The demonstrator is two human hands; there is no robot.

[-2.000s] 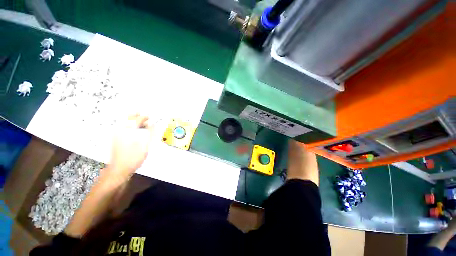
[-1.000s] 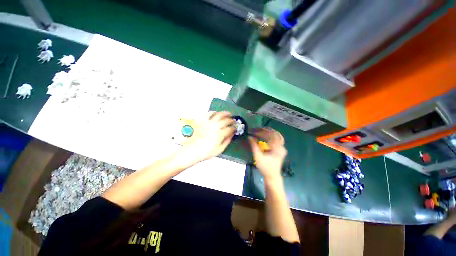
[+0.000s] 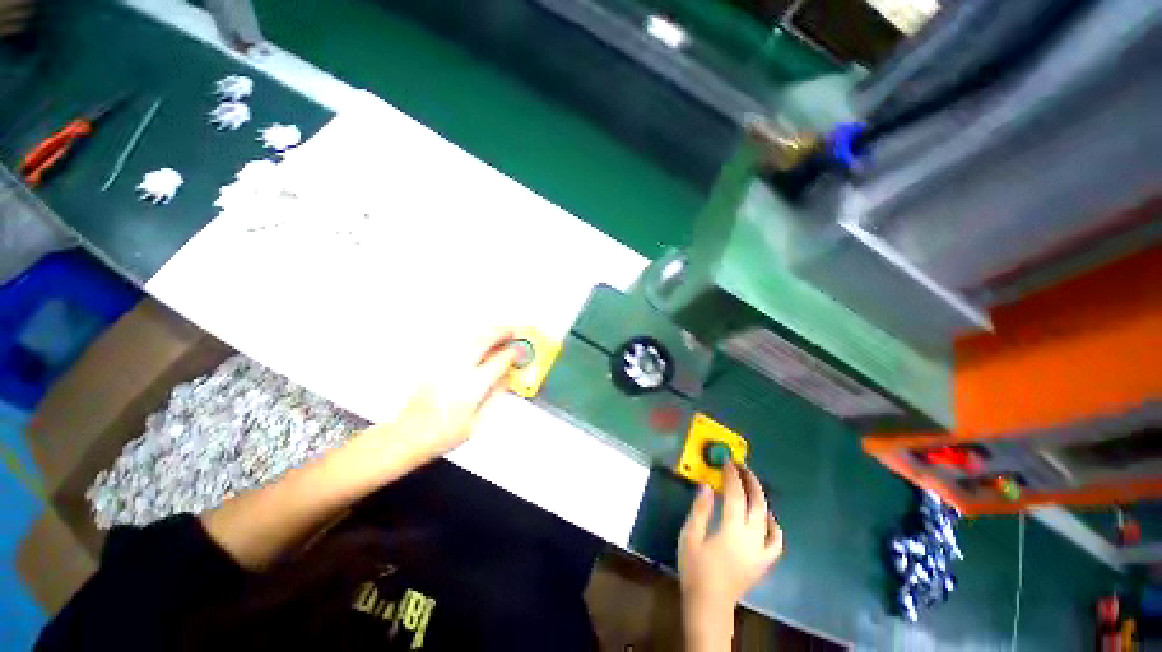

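The black round nest (image 3: pixel 641 367) on the green base plate (image 3: pixel 599 410) holds a white pronged part (image 3: pixel 647 366). My left hand (image 3: pixel 461 389) has its fingertips on the left yellow button box (image 3: pixel 535 364), at its green button. My right hand (image 3: pixel 730 535) has its fingertips at the green button of the right yellow box (image 3: pixel 709 453). Neither hand holds a part. The green press head (image 3: pixel 816 299) stands beyond the nest; the ram is not clearly visible.
White sheet (image 3: pixel 382 242) with faint, washed-out small parts; white pronged pieces (image 3: pixel 159 185) at its upper left. Orange-handled tool (image 3: pixel 55 150) far left. Carton of white parts (image 3: pixel 223 439) lower left. Dark blue-and-white pile (image 3: pixel 926 557) right. Orange control box (image 3: pixel 1070 382) at right.
Both hands have moved apart from the nest to the two buttons. The white part now lies uncovered in the nest, which was empty two seconds ago. The view has shifted left.
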